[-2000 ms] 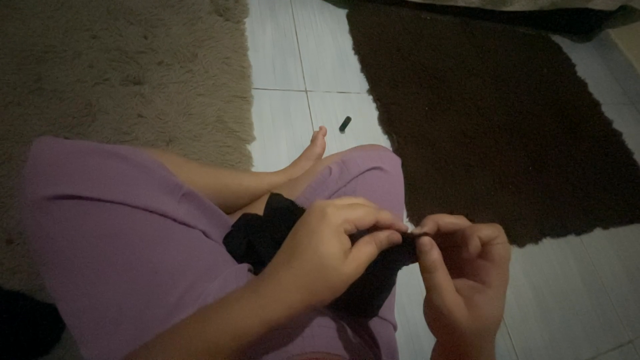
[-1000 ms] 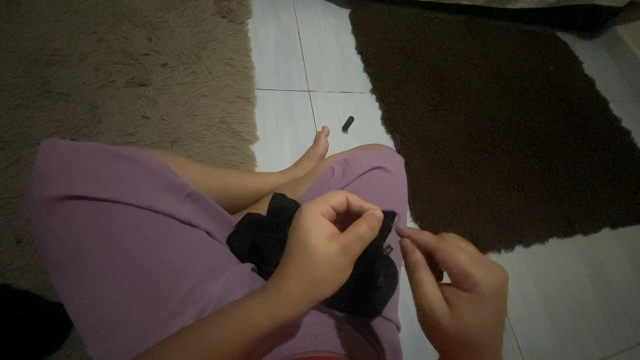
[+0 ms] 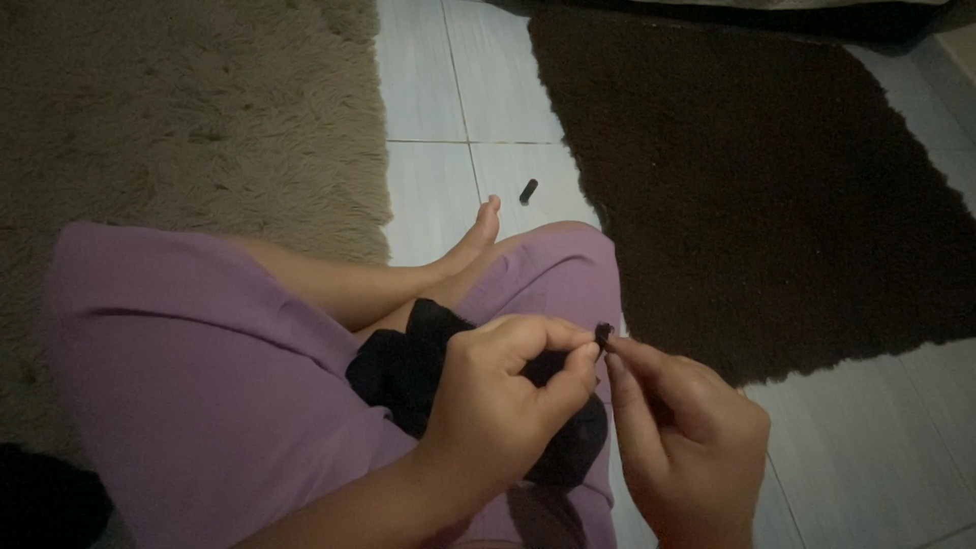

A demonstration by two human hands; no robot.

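Black fabric lies bunched across my lap, over purple clothing. My left hand pinches a small raised part of the black fabric between thumb and index finger, above the purple knee. My right hand has its thumb and index fingertips against the right side of that same bit. Whether the right fingertips hold the fabric or something very thin, such as a needle, cannot be made out. Part of the black fabric is hidden behind my left hand.
A small dark cylinder lies on the white floor tiles beyond my bare foot. A shaggy beige rug spreads at the left, a dark brown rug at the right. Something black lies at the lower left.
One second ago my hands were slightly apart, the right fingertips right of the fabric. Now they meet at a small raised bit of it. The cylinder has stayed in place.
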